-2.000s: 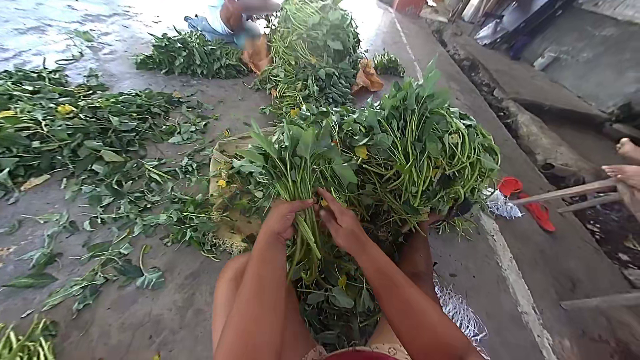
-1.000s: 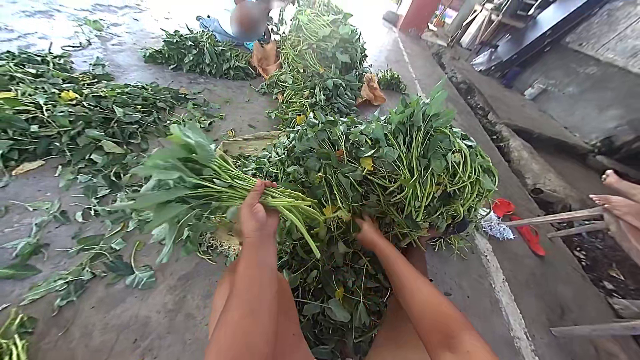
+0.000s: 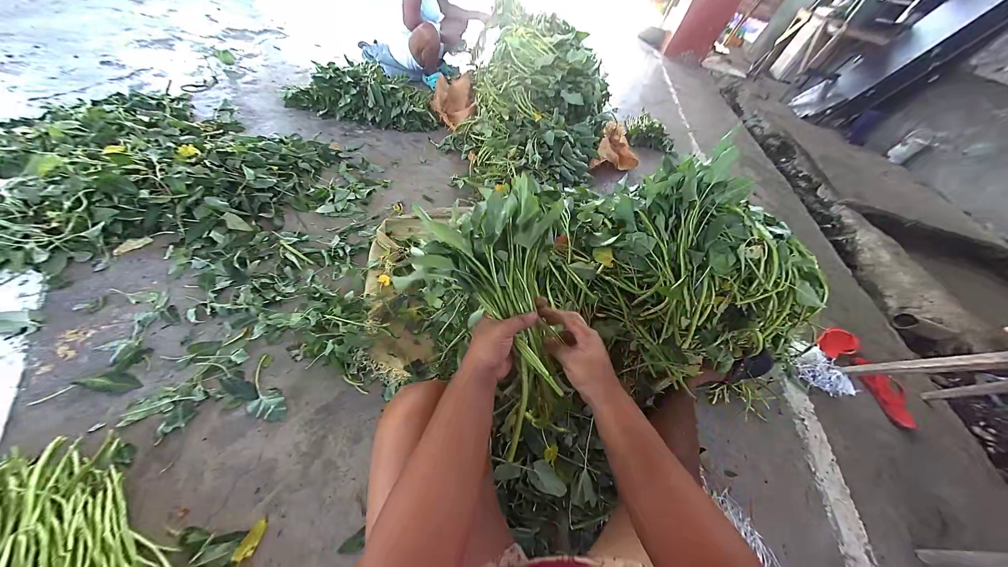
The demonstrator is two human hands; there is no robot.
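Note:
My left hand (image 3: 494,345) is closed round the stems of a bunch of leafy greens (image 3: 504,268), whose leaves point away from me. Against the same stems, on the right side of the bunch, are the fingers of my right hand (image 3: 581,353); whether they grip a stem of their own is hard to tell. Beyond and right of my hands lies a large heap of long-stemmed greens (image 3: 693,276). More loose leaves (image 3: 551,480) lie between my legs. The lower stem ends hang between my two hands.
A wide pile of greens (image 3: 197,181) spreads over the concrete floor at left. Cut stems (image 3: 63,512) lie at lower left. Another person (image 3: 425,47) crouches behind a further heap (image 3: 543,102). Red slippers (image 3: 890,398) and wooden poles (image 3: 929,364) are at right, beside a gutter.
A second ago my left hand held the bunch out to the left, apart from my right hand in the heap. Now the bunch stands before me and both hands meet at its stems.

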